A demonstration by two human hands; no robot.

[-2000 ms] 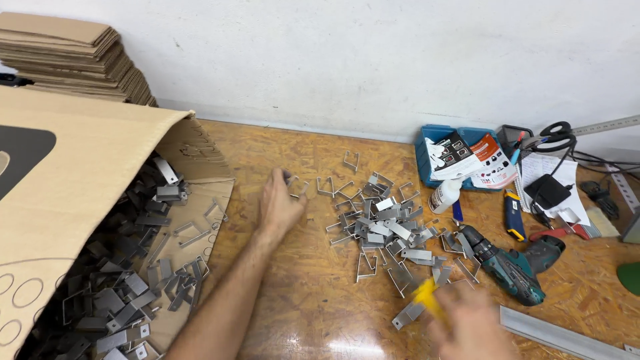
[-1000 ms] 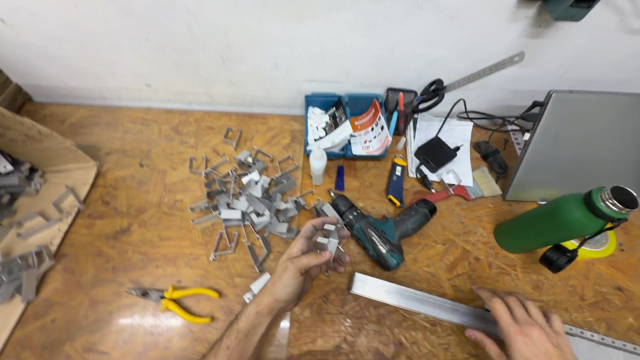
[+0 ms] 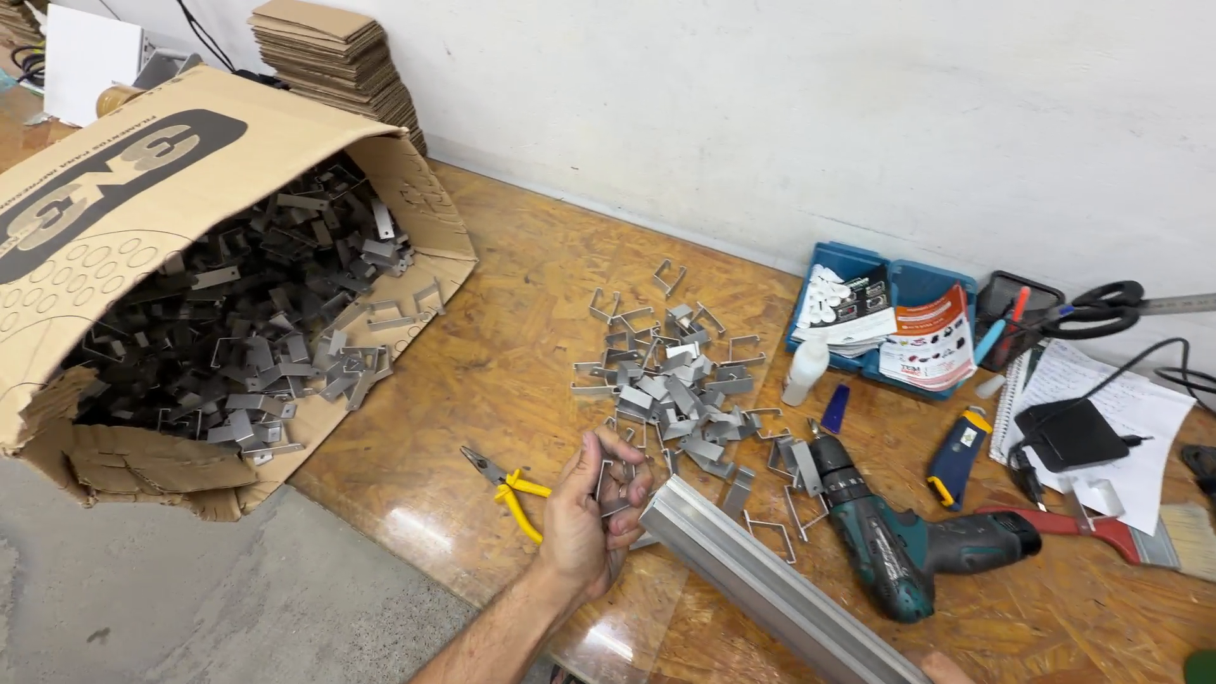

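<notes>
My left hand (image 3: 591, 513) grips a small U-shaped metal bracket (image 3: 605, 484), with its fingers curled around it. Just right of it lies the near end of a long aluminium profile (image 3: 779, 589), raised over the table. My right hand (image 3: 936, 665) holds the profile's far end and shows only at the bottom edge. Behind both is a loose pile of metal brackets (image 3: 679, 389). Yellow-handled long-nose pliers (image 3: 513, 489) rest left of my left hand. To the right of the profile lies a teal and black cordless drill (image 3: 888, 541).
A tipped cardboard box (image 3: 285, 104) full of brackets is at left, before stacked cardboard (image 3: 332, 57). At right are a blue bin (image 3: 836, 256), small bottle (image 3: 806, 370), utility knife (image 3: 959, 456), scissors (image 3: 1092, 309), black adapter (image 3: 1073, 432) and paintbrush (image 3: 1130, 541).
The view has swung left. The aluminium profile, lying on the table one second ago, is now lifted beside my left hand. Two seconds ago the yellow pliers were in my right hand.
</notes>
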